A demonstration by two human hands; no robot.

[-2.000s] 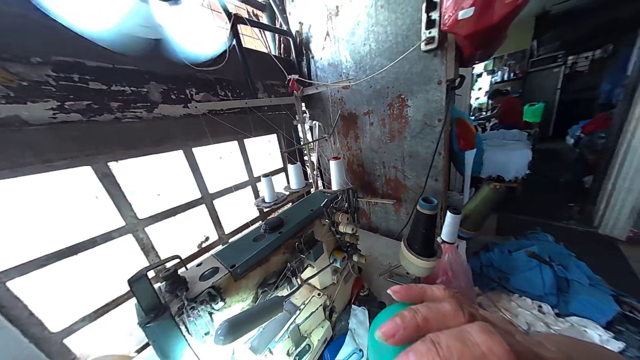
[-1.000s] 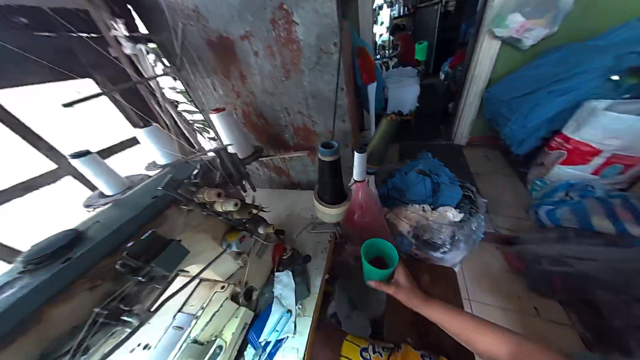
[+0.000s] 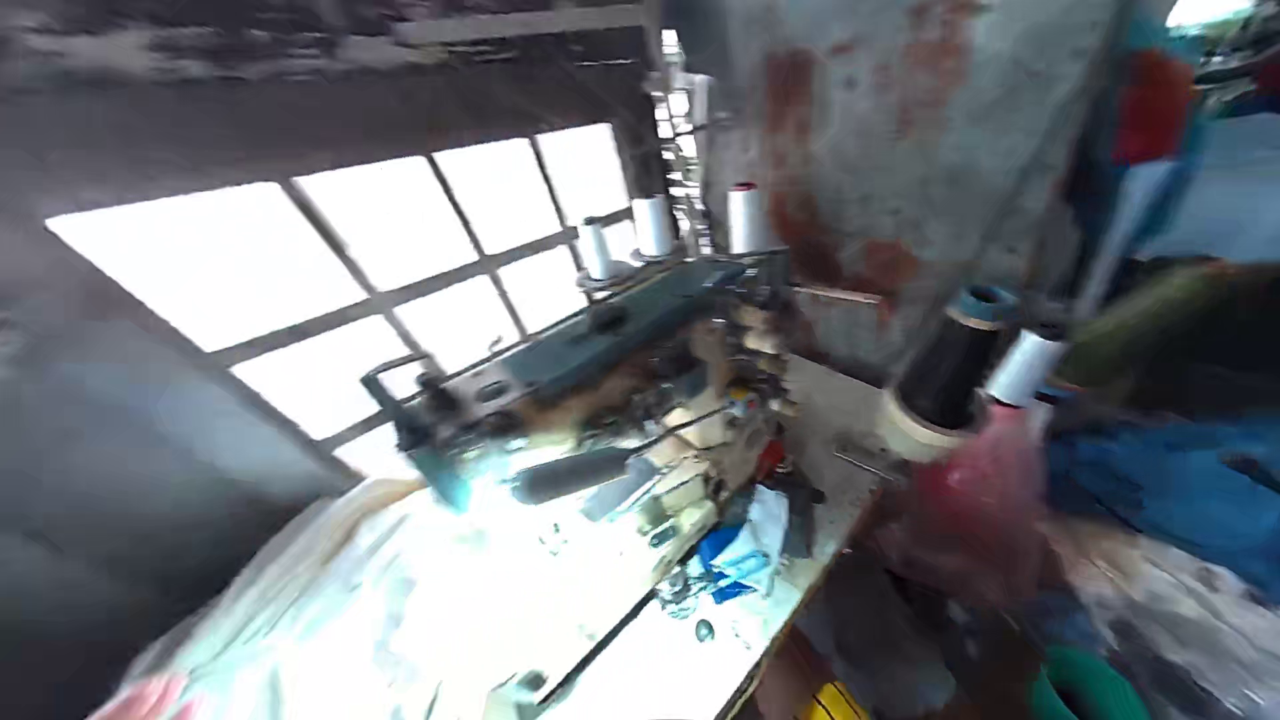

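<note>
A blurred part of my left hand (image 3: 145, 698) shows at the bottom left edge, beside pale, sheer fabric (image 3: 310, 580); whether it grips the fabric cannot be told. My right hand is out of view. A green cup (image 3: 1090, 688) is cut off by the bottom edge at the right, and what holds it is hidden. An industrial sewing machine (image 3: 610, 335) stands at the centre, its work area brightly lit. White thread cones (image 3: 653, 228) stand behind it. A blue and white cloth or packet (image 3: 750, 545) lies on the worktable's right part.
A black thread cone (image 3: 945, 365) and a white thread spool (image 3: 1027, 368) stand at the table's right, with a pink plastic bag (image 3: 975, 500) hanging there. Blue cloth (image 3: 1170, 480) is piled beyond. A barred window (image 3: 410, 270) and a rust-stained metal panel (image 3: 900, 150) lie behind the machine.
The view has swung back left. One second ago my right hand held the green cup beside the table; now that hand is out of view. Part of my left hand has appeared at the bottom left.
</note>
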